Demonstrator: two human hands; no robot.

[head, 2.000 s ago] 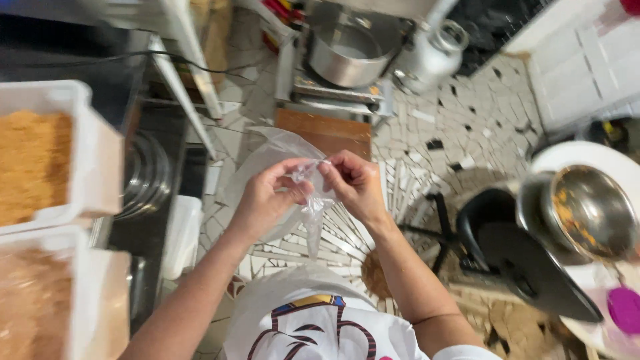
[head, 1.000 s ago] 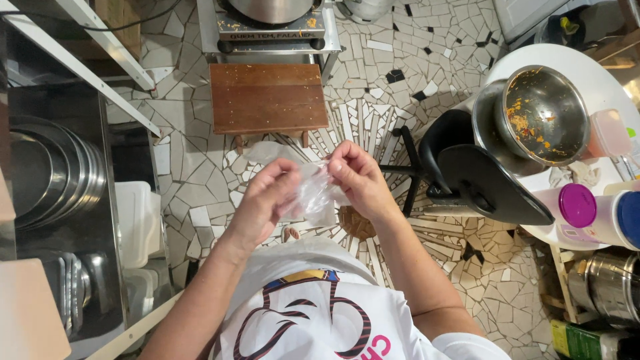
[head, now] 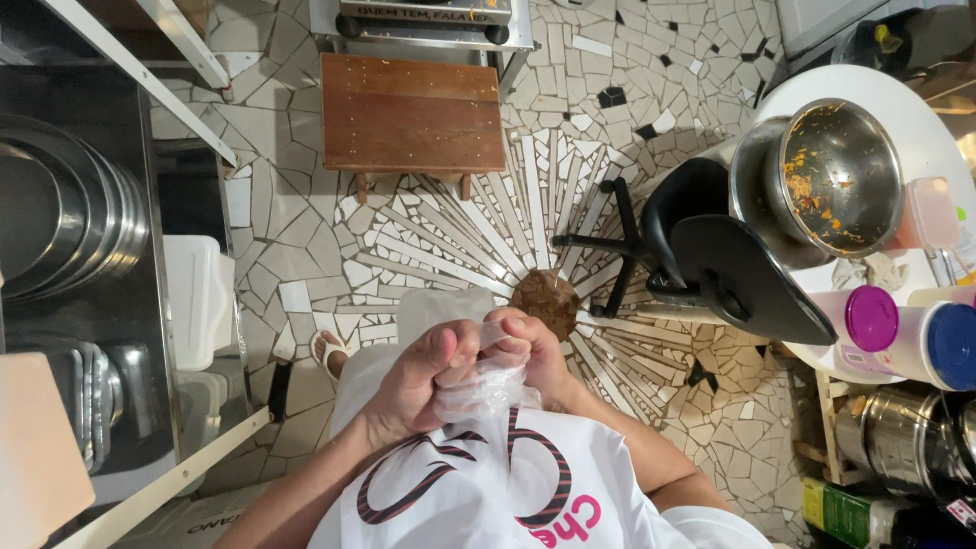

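Note:
A thin clear plastic bag (head: pixel 488 393) is bunched between my two hands, close in front of my white printed apron (head: pixel 488 473). My left hand (head: pixel 423 374) grips its left side with curled fingers. On the other side my right hand (head: pixel 537 354) pinches the plastic between thumb and fingers. The two hands nearly touch each other. A pale translucent flap (head: pixel 442 311) sticks out beyond the fingers; whether it belongs to the same bag I cannot tell.
Ahead stands a low wooden stool (head: pixel 412 114) before a metal stove (head: pixel 427 19). A black swivel chair (head: pixel 740 267) is at right, beside a white table (head: pixel 846 84) with steel bowls (head: pixel 839 179) and lidded tubs (head: pixel 873 319). Round pans (head: pixel 46 221) lie on a shelf at left.
Both hands have drawn back toward my body, bringing the plastic bag close to the apron. The view has tilted down and shifted since the earliest frame.

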